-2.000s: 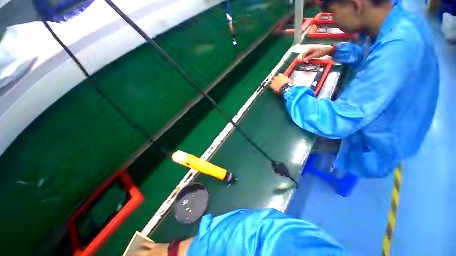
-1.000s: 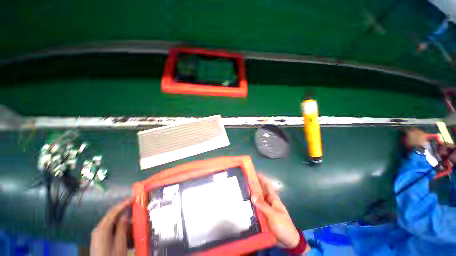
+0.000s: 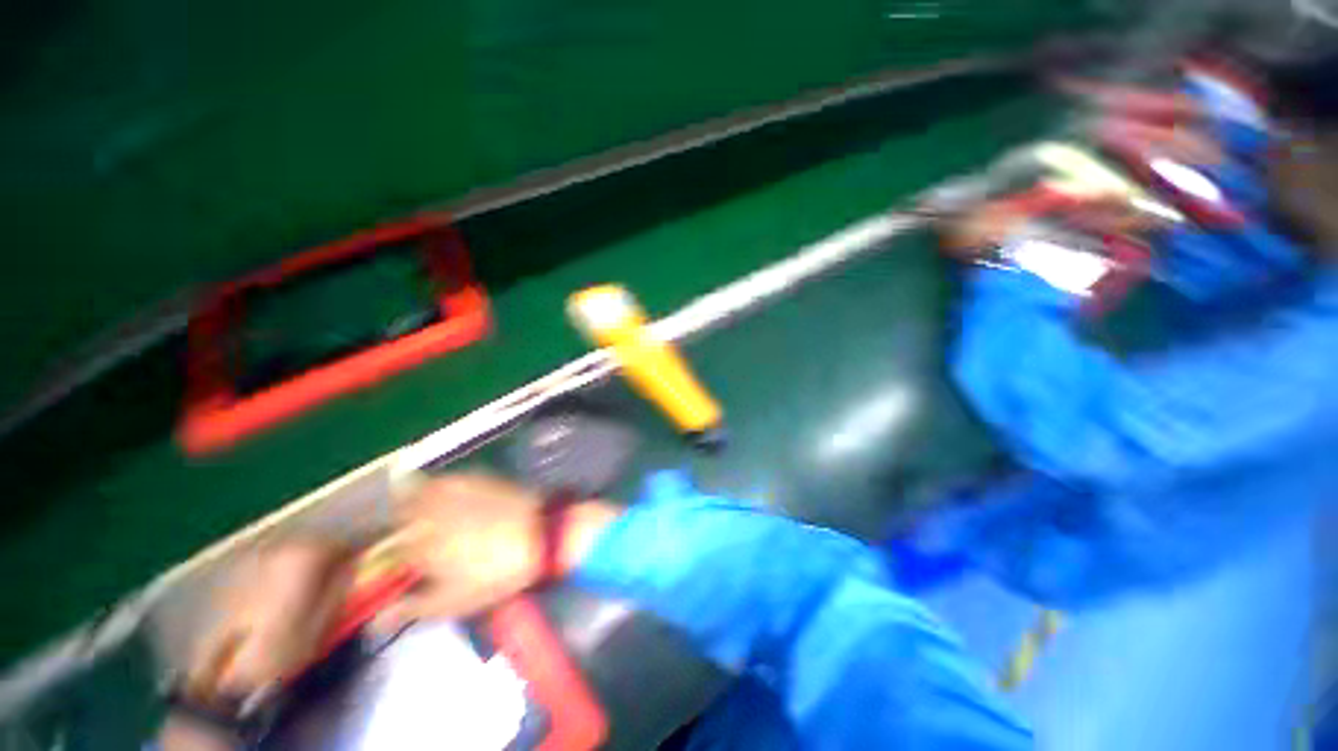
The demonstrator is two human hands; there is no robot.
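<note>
The picture is blurred. A red-orange tray (image 3: 550, 678) with a tablet in it lies at the bottom left, cut off by the lower edge. The tablet's bright panel (image 3: 440, 700) shows inside it. My left hand (image 3: 257, 624) and my right hand (image 3: 473, 543) are close together over the tray's far edge, fingers bent. Blur hides whether either hand grips anything. A grey-beige sticker sheet (image 3: 272, 546) lies behind my hands, partly covered by them.
A yellow screwdriver (image 3: 663, 379) lies across the white edge strip (image 3: 800, 272). A dark round dish (image 3: 575, 446) is beside it. Another red tray (image 3: 345, 367) is on the green conveyor. At the right, a person in a blue smock (image 3: 1115, 396) works over red trays.
The view has swung towards the right. My hands have moved from the tray's two sides to its far edge, close together. The tray sits lower in view, and my right sleeve now shows.
</note>
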